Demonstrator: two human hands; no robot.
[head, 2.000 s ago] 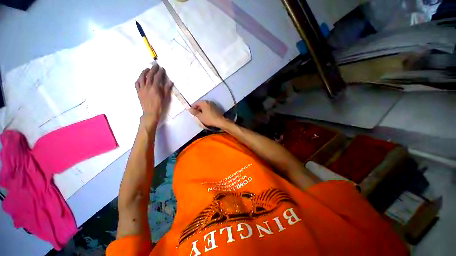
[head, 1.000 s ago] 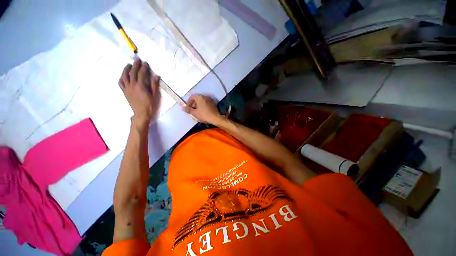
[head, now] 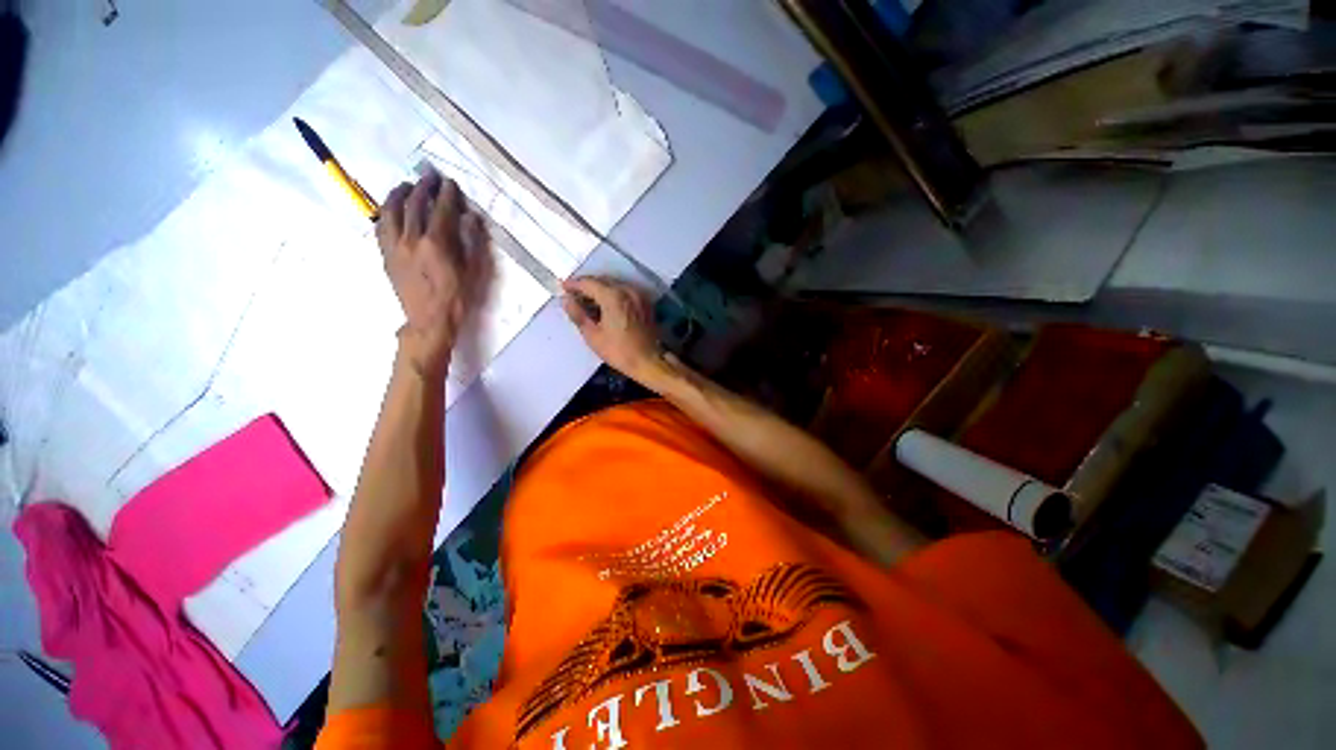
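White pattern paper (head: 191,322) with thin drafted lines lies on the table. My left hand (head: 432,257) lies on it, palm down, fingers somewhat spread, pressing a narrow pale tape (head: 520,260) flat. My right hand (head: 608,320) pinches the tape near the paper's front edge. The tape's far end is hidden around my left fingertips. A yellow pen (head: 344,186) with a dark tip lies on the paper, its near end beside my left fingers. Another stretch of tape (head: 469,135) runs diagonally across the paper, right of my left hand. A pink knit garment (head: 220,498) lies at left, partly bunched.
A translucent purplish ruler (head: 674,62) lies at the table's far right. A dark shiny post (head: 894,117) stands at its right edge. Beyond are stacked papers (head: 1143,103), open boxes with red contents (head: 1055,410), a white roll (head: 974,481) and a small carton (head: 1231,550).
My view has shifted. My left hand has moved to the right over the paper, nearer the drafted lines, with my right hand moving along too. The pen stays lying on the paper.
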